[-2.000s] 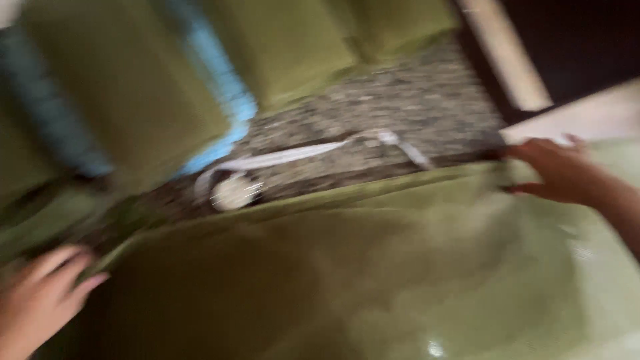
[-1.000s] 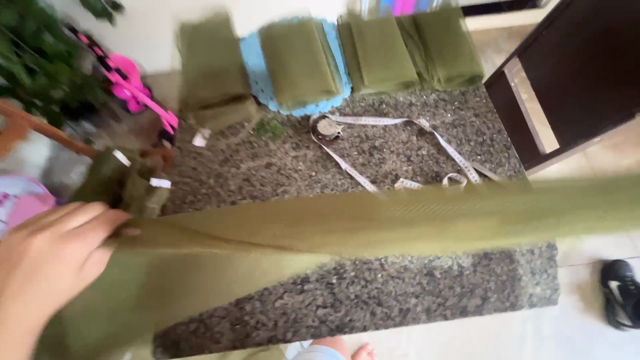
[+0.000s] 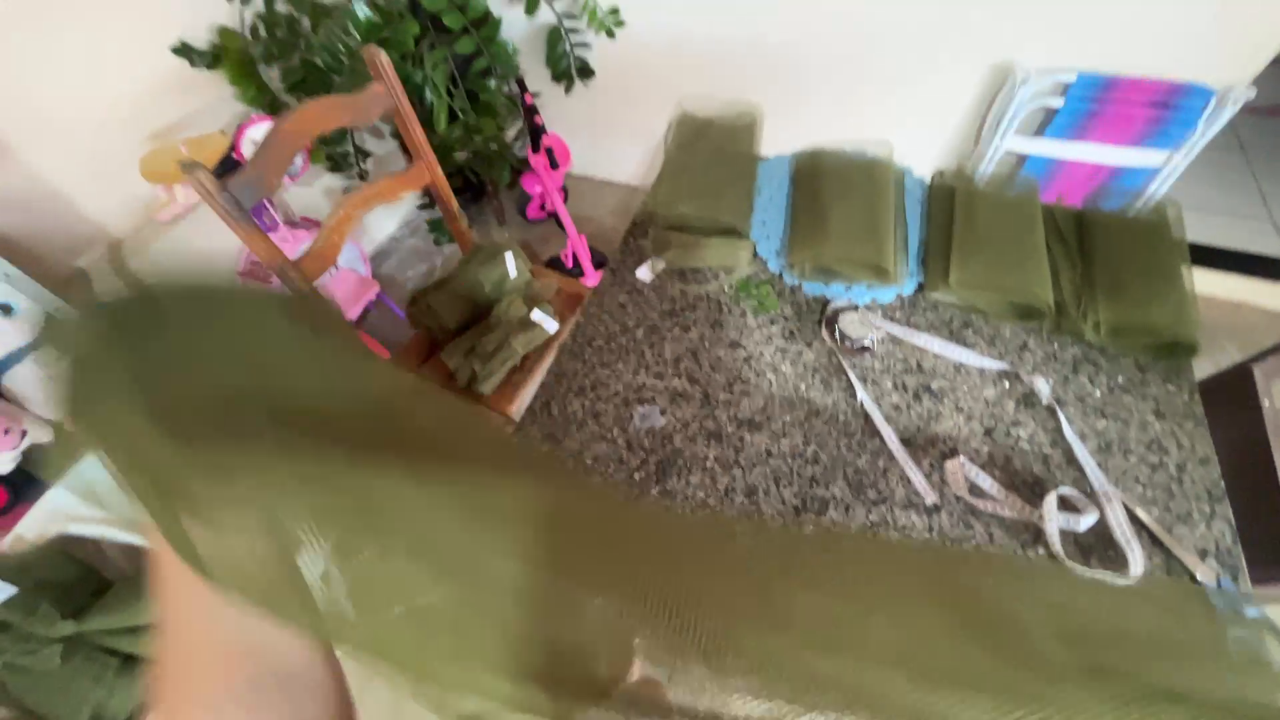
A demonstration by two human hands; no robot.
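Note:
A long olive-green sheer fabric (image 3: 420, 500), blurred by motion, stretches across the foreground from upper left to lower right. My left forearm (image 3: 240, 640) rises from the bottom left behind it; the cloth hides that hand, so its grip cannot be seen. My right hand is out of view. Beyond the fabric, a white measuring tape (image 3: 945, 347) lies in loops on the speckled granite tabletop (image 3: 700, 400), beside a small round object (image 3: 855, 330). Folded olive fabric bundles line the far side, one (image 3: 843, 215) on a light-blue scalloped mat (image 3: 773, 215).
A wooden chair (image 3: 400, 120) at the left holds more olive fabric (image 3: 500, 310) with white tags. Behind it are a leafy plant (image 3: 430, 90) and a pink toy scooter (image 3: 560, 200). A striped folding chair (image 3: 1120, 130) stands beyond; dark furniture (image 3: 1245, 440) is at right.
The long fabric has been lifted off the tabletop and now sweeps up at the left. My left hand, visible on the cloth before, is now hidden; my right hand has left the view. The view has swung left.

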